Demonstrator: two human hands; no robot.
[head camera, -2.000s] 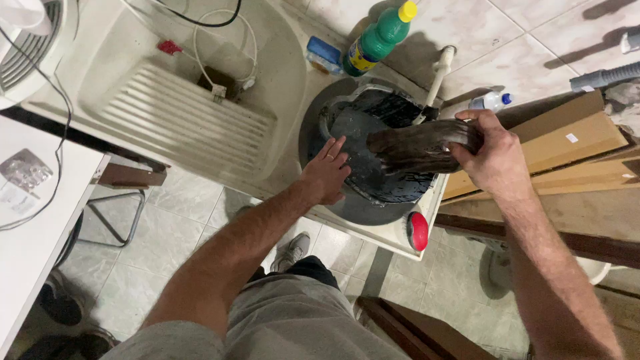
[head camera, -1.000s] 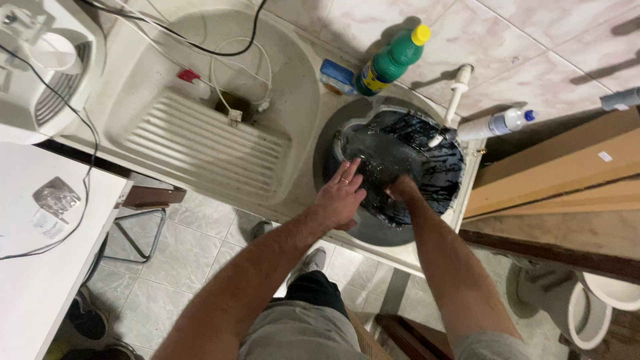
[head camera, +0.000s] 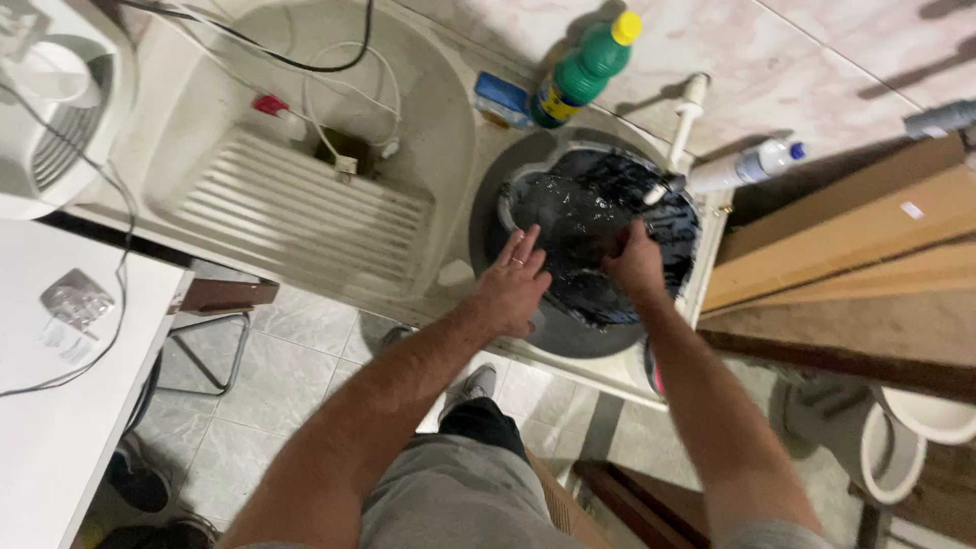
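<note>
A round dark basin (head camera: 488, 183) sits in the right part of the pale sink, with a wet black plastic sheet or liner (head camera: 679, 236) and dark water (head camera: 564, 206) in it. At its near left side my left hand (head camera: 515, 286) rests, fingers spread, a ring on one finger, holding nothing. My right hand (head camera: 639, 263) reaches down into the dark water with bent fingers; blur and the dark liquid hide whatever is at its fingertips. Above the basin a white tap (head camera: 677, 145) sticks out from the tiled wall.
Behind the basin stand a green bottle with a yellow cap (head camera: 587, 69) and a blue sponge pack (head camera: 502, 95). A clear bottle (head camera: 743, 166) leans by the tap. Left is a ribbed sink basin (head camera: 305, 206) with cables. Cardboard (head camera: 854, 221) lies right; a white table (head camera: 46, 305) stands left.
Two seconds ago my right hand held a dark, wet, elongated thing above the basin's right side; since then it has gone down into the basin. My left hand has stayed by the basin's near left side.
</note>
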